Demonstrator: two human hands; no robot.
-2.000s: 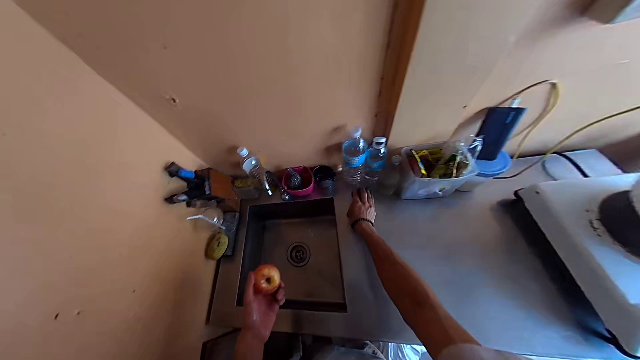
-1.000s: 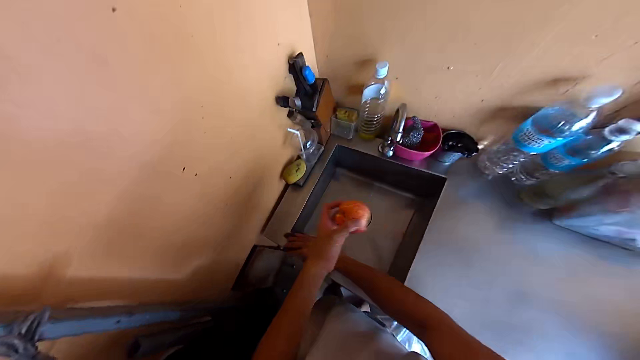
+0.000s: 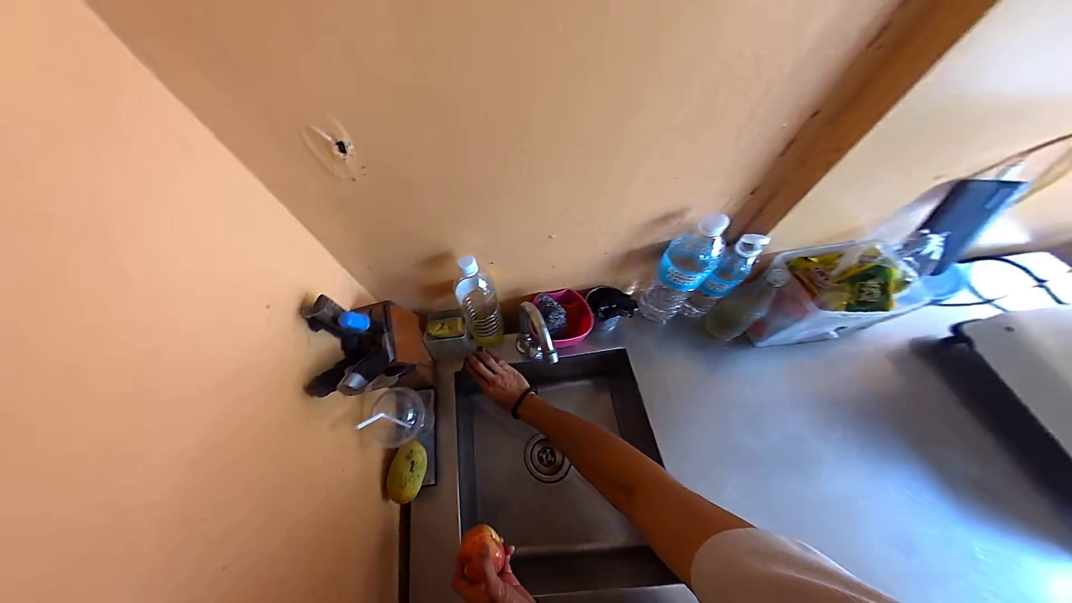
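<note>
My left hand [image 3: 490, 578] holds a red apple [image 3: 481, 553] over the near left corner of the stainless steel sink [image 3: 536, 519]. With a dark band on its wrist, my right hand [image 3: 497, 378] rests at the sink's far left corner, at the foot of a clear plastic bottle [image 3: 479, 306] of yellowish liquid; its fingertips are partly hidden. To the right of that hand stands the chrome faucet [image 3: 538, 333], beside a pink bowl [image 3: 574, 318] with a steel wool scrubber in it. My right forearm crosses above the sink drain [image 3: 547, 457].
Along the left wall are a knife block [image 3: 406, 339], a clear plastic cup [image 3: 398, 417] with a straw and a yellow-green fruit [image 3: 407, 472]. Water bottles [image 3: 688, 264] and a white basket [image 3: 804, 327] of packets line the back wall. A white appliance [image 3: 1013, 352] sits far right.
The right hand has moved from the sink's near side to its far left corner. The left hand, still holding the apple, is now over the near left corner. The view has shifted strongly.
</note>
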